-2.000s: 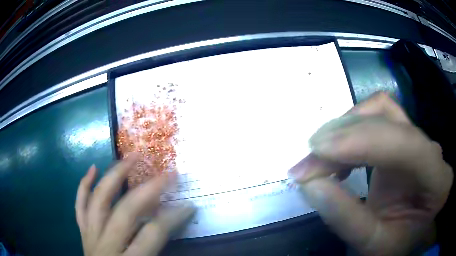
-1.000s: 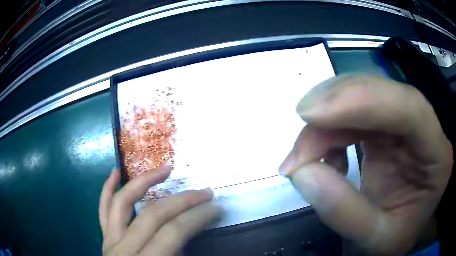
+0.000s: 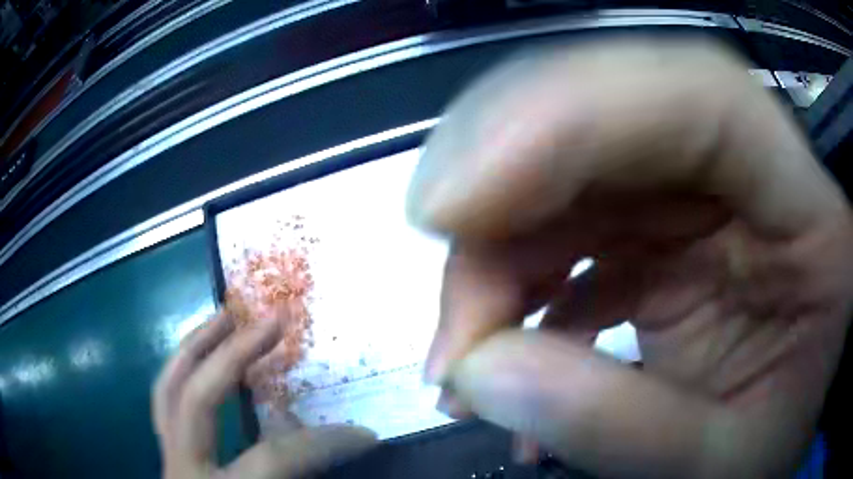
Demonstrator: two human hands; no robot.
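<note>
A heap of tiny copper-coloured parts (image 3: 281, 285) lies at the left side of a black-rimmed tray (image 3: 213, 245) lined with white printed paper (image 3: 365, 224). A few strays lie around the heap. My left hand (image 3: 220, 393) is over the heap's lower left, fingers apart, blurred, holding nothing that I can see. My right hand (image 3: 440, 374) is large and close to the camera, thumb and a finger pinched together over the tray's right part. Whether a tiny part is between them cannot be told. It hides the tray's right side.
Dark conveyor belts (image 3: 271, 122) between bright aluminium rails (image 3: 122, 229) run behind the tray. A glossy green mat (image 3: 103, 327) lies left of it. A few tiny shiny specks (image 3: 491, 472) are on the black area in front. A blue sleeve edge shows at lower right.
My right hand has come closer to the camera and left, still pinched, hiding more of the tray. My left hand has shifted slightly left. The tray appears lower in view.
</note>
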